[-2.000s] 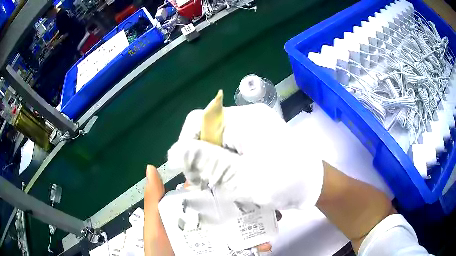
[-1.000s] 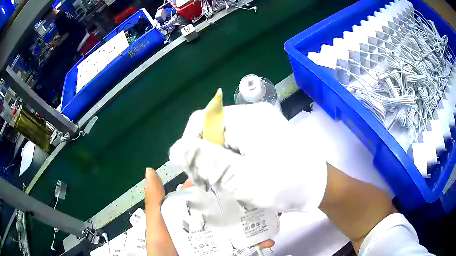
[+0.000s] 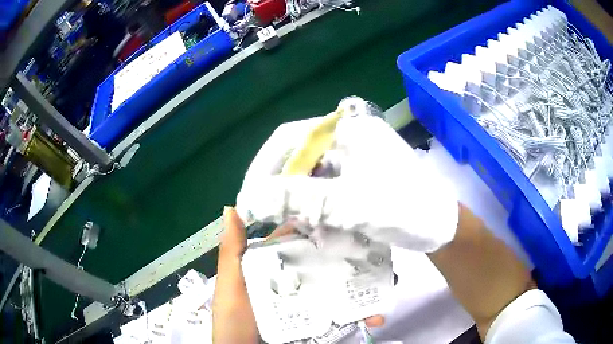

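Observation:
My left hand, bare, holds a pair of white power adapters side by side, printed faces up, thumb along the left edge and a fingertip at the lower right. Folded cord shows below them. My right hand, in a white glove, is closed on a yellow pointed piece above the adapters' upper edge. The glove hides that edge, so contact is unclear. The piece's tip points up and right, over a clear bottle with a pale cap, which the glove mostly hides.
A large blue tote at the right holds rows of adapters and heaped cords. A green conveyor belt crosses behind my hands, with one corded adapter at left. More white adapters lie lower left. A far blue tote and metal posts stand beyond.
My gloved hand has shifted and turned, and the yellow piece now leans to the right instead of pointing up. The held adapters sit slightly further right in view. The whole view has shifted a little.

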